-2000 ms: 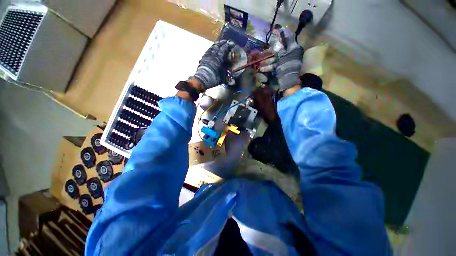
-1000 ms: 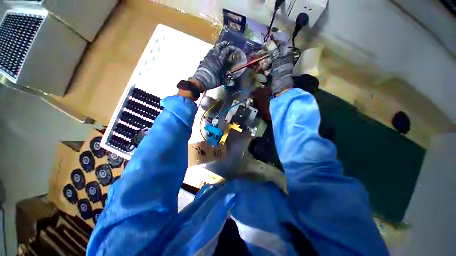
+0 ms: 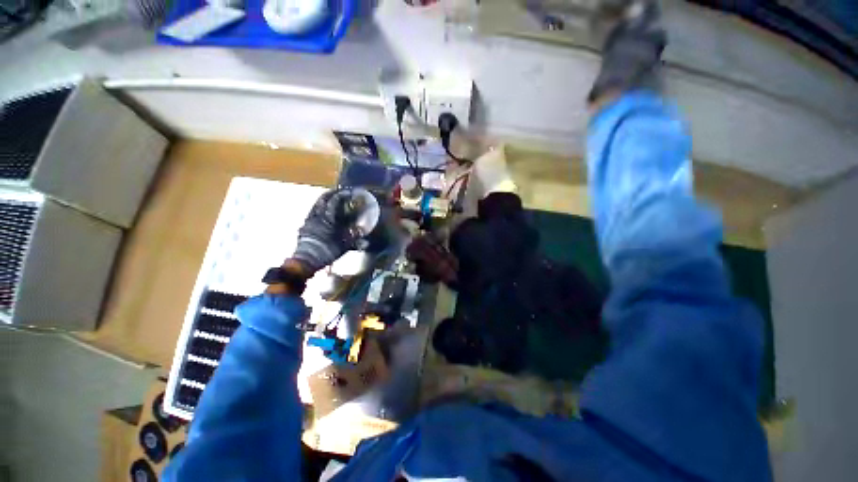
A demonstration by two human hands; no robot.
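Note:
My left hand [image 3: 329, 226], in a grey-black striped glove, is at the silvery round disc [image 3: 361, 213] at the back of the bench; its fingers are around the disc's left side. My right hand [image 3: 628, 47], gloved and blurred, is raised far forward at the top right, over a ledge; what it holds, if anything, cannot be made out. The bench fixture [image 3: 390, 294], with blue and yellow parts, stands in front of the disc. The reddish-brown rod does not show clearly.
A white tray [image 3: 268, 215] with rows of small black pieces lies left. A heap of dark pieces [image 3: 508, 278] lies on the green mat [image 3: 564, 235]. Round assemblies [image 3: 152, 441] are at lower left. Plugs sit in a power socket [image 3: 448, 102]. A blue tray [image 3: 325, 33] is at the top.
My right hand has left the rod and disc and moved forward and right to the ledge. The view has tilted up. My left hand has stayed at the disc.

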